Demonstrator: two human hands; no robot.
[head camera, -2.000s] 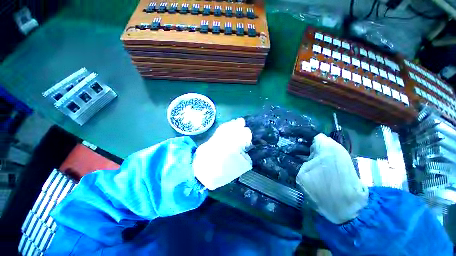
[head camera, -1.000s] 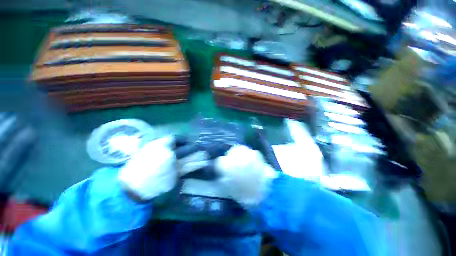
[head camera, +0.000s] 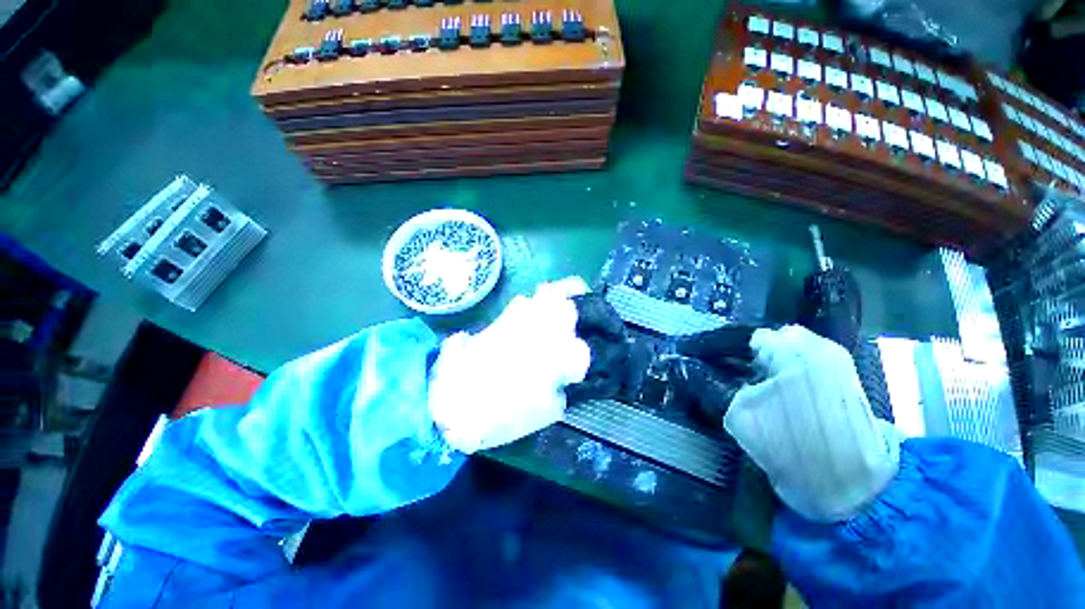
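The dark assembly jig (head camera: 744, 268) lies in front of me with two ribbed heat sink strips, the upper (head camera: 666, 312) and the lower (head camera: 654, 438). Three small black transistors (head camera: 681, 288) show in its upper row. My gloved left hand (head camera: 524, 363) has its dark fingertips on the jig's middle, at the left of the lower row. My gloved right hand (head camera: 791, 405) reaches in from the right, fingers bent over the same row. The fingertips hide any small part held there. An electric screwdriver (head camera: 831, 292) lies right of the jig, bit pointing away.
A white screw dish (head camera: 443, 262) is left of the jig. A stack of transistor trays (head camera: 446, 125) stands behind, and pad trays (head camera: 857, 131) at back right. Heat sinks with black parts (head camera: 190, 244) lie at left, plain heat sinks (head camera: 993, 375) at right. A black tote is lower left.
The blurred view has swung back towards the left. The jig's upper row, covered by my hands two seconds ago, is now exposed. My fingertips have moved down to the lower row.
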